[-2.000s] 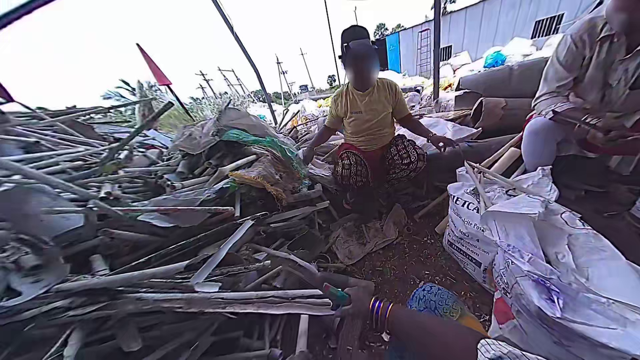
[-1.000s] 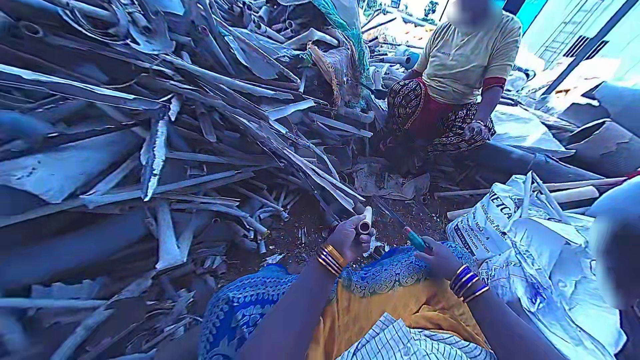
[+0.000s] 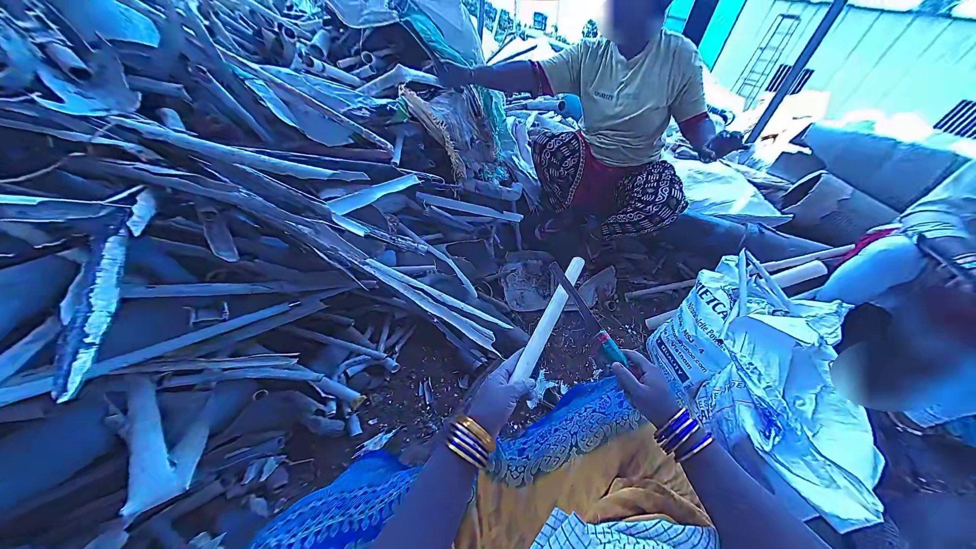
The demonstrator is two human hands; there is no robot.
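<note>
My left hand (image 3: 496, 395) is closed around the lower end of a short white pipe (image 3: 547, 320), which points up and slightly right. My right hand (image 3: 646, 387) grips the green handle of a long, thin-bladed tool (image 3: 583, 309), perhaps a knife or file. Its dark blade slants up and left, and its upper part passes beside or behind the pipe; whether they touch I cannot tell. Both hands are above the patterned blue cloth (image 3: 568, 427) over my lap.
A heap of broken pipes (image 3: 252, 290) fills the left side. Ahead, a person (image 3: 629, 99) sits with one arm stretched toward the heap. A white woven sack (image 3: 762, 381) holding pipe pieces stands at the right, near another person (image 3: 884, 259). Large pipes (image 3: 846, 206) lie behind it.
In my left hand the pipe, seen end-on a second ago, now shows its length. The person ahead has stretched an arm out to the heap. The view has tipped down since the oldest frame.
</note>
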